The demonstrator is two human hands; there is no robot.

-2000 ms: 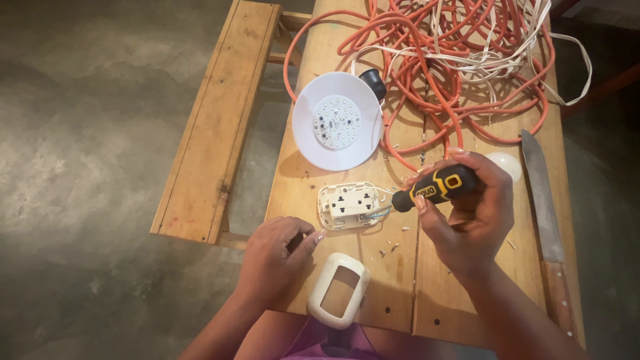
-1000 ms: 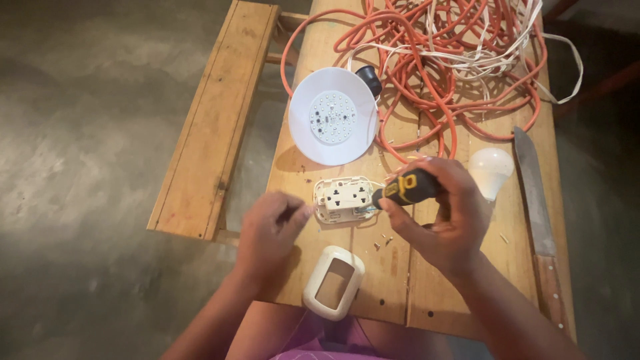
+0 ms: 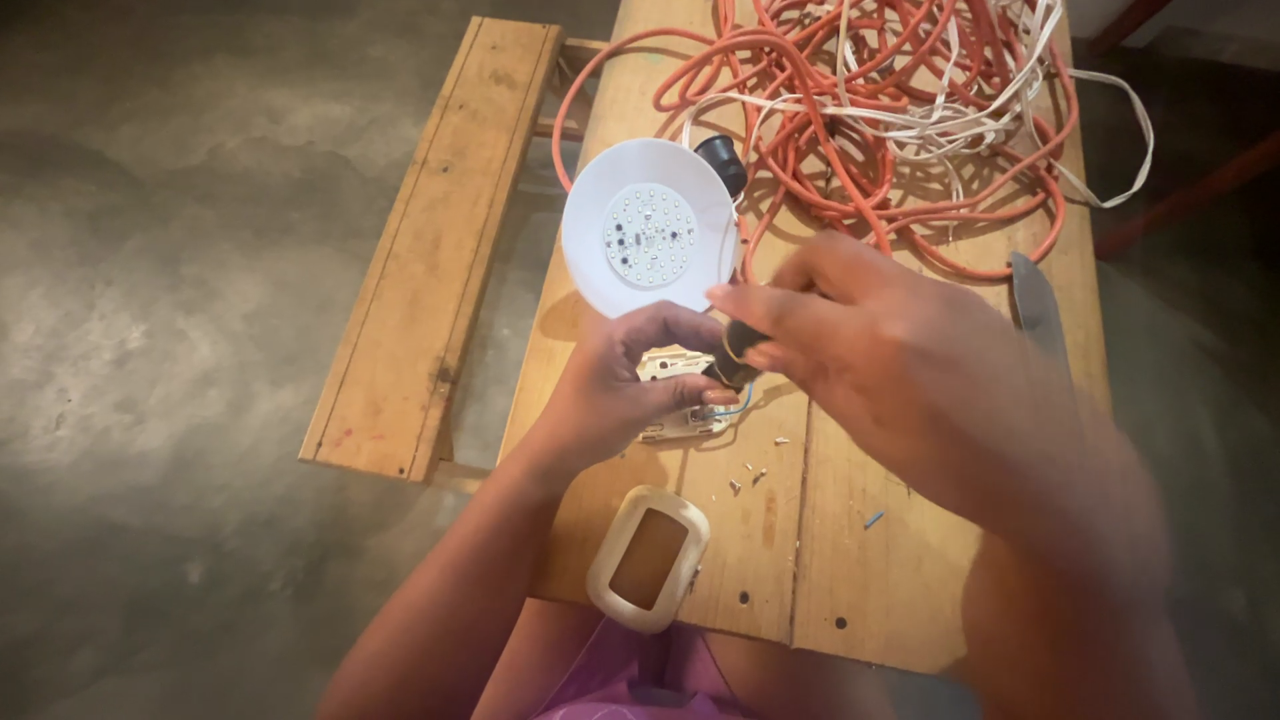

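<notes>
My right hand [image 3: 860, 340], blurred, grips the black handle of a screwdriver [image 3: 743, 345] over the right end of a white electrical outlet [image 3: 680, 365]. Around the front of the same tool, the thumb and fingers of my left hand [image 3: 645, 370] are closed, covering part of the outlet. The screwdriver's tip is hidden. A blue wire [image 3: 745, 402] curves out from the outlet's right side. Nearer the table's front edge lies the outlet's cream cover frame [image 3: 600, 580]. Small screws [image 3: 735, 487] are scattered on the wood between them.
Behind my hands are a white LED lamp disc [image 3: 650, 235], a black lamp socket [image 3: 722, 165] and tangled orange cable [image 3: 800, 130] with white wire [image 3: 940, 125]. A knife blade [image 3: 1037, 300] shows at the right, partly hidden. A wooden bench [image 3: 430, 250] stands to the left.
My left hand has moved right, from beside the outlet onto the screwdriver. My right hand has swung round to the tool's handle and now covers the bulb and most of the knife.
</notes>
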